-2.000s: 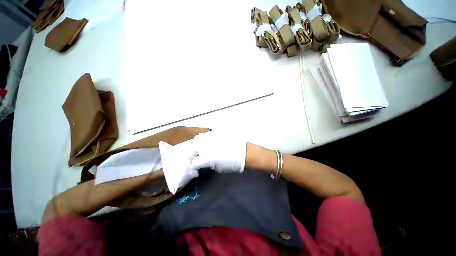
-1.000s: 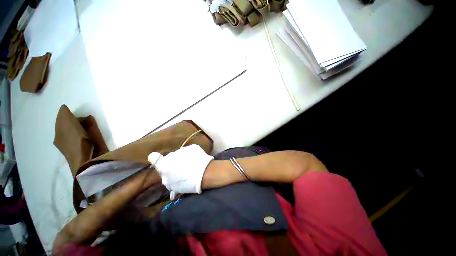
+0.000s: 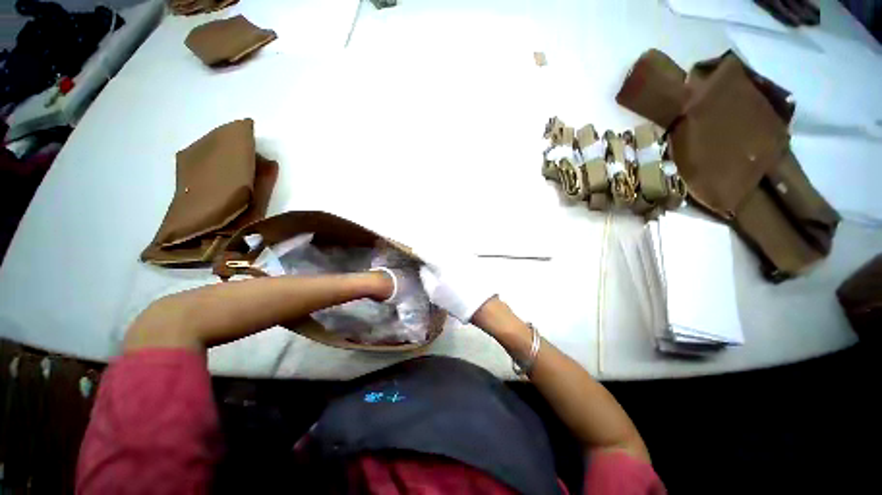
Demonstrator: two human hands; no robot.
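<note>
A brown handbag (image 3: 377, 343) stands at the table's near edge with its mouth wide open towards me. A shiny see-through plastic bundle (image 3: 334, 319) fills its inside, with white paper (image 3: 287, 253) at the left end. My left hand (image 3: 391, 283) reaches into the mouth; only its white glove cuff shows, and the fingers are hidden inside. My right hand (image 3: 456, 293), in a white glove, holds the bag's right end at the rim; its fingers are hard to make out against the white table.
Folded brown bags (image 3: 213, 198) lie to the left, one small brown piece (image 3: 230, 41) farther up. Rolled khaki straps (image 3: 616, 166) lie right of centre, with a white card stack (image 3: 698, 280) below them. More brown bags (image 3: 740, 155) overlap at the right.
The view has shifted. The handbag's mouth now gapes wide, showing the plastic inside. My left hand has moved to the bag's right part, and my right hand to its right rim.
</note>
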